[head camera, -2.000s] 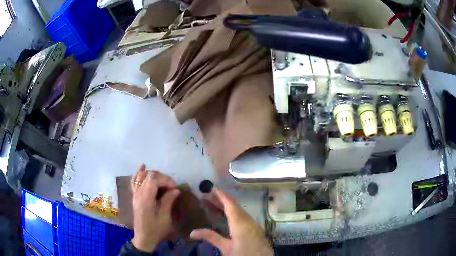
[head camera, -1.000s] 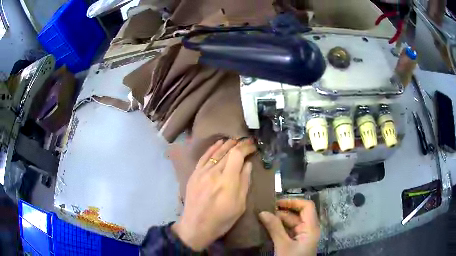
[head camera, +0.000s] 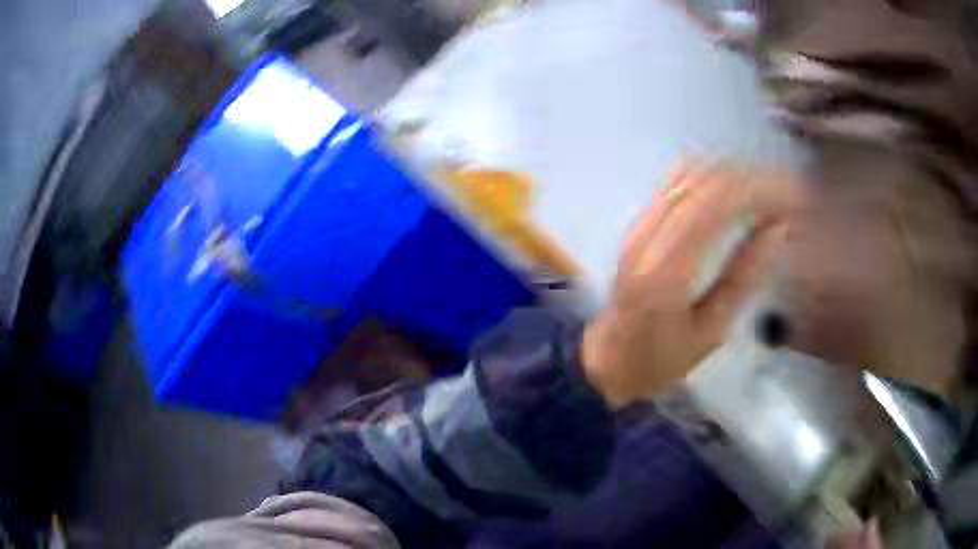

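The frame is strongly blurred and tilted. My left hand (head camera: 686, 279) is over the white machine table (head camera: 601, 118), with its fingers bent at the left edge of the brown fabric (head camera: 890, 279). The blur hides whether the fingers grip the fabric or rest on it. A small blurred patch at the bottom right may be a fingertip of my right hand; the rest of that hand is not visible. Part of the pale machine base (head camera: 778, 413) and a shiny metal edge (head camera: 906, 424) show below the fabric. The machine head is not visible.
A large blue crate (head camera: 279, 268) stands left of the table, with a tangled pale thing (head camera: 225, 252) in it. Orange-yellow sticker remnants (head camera: 504, 204) mark the table's edge. My dark sleeve (head camera: 472, 429) crosses the lower middle. Brown folds lie at the top right.
The view has swung left and down, bringing the blue crate in and putting the machine head out of view. My left hand shows farther right in the picture; my right hand is mostly lost from view.
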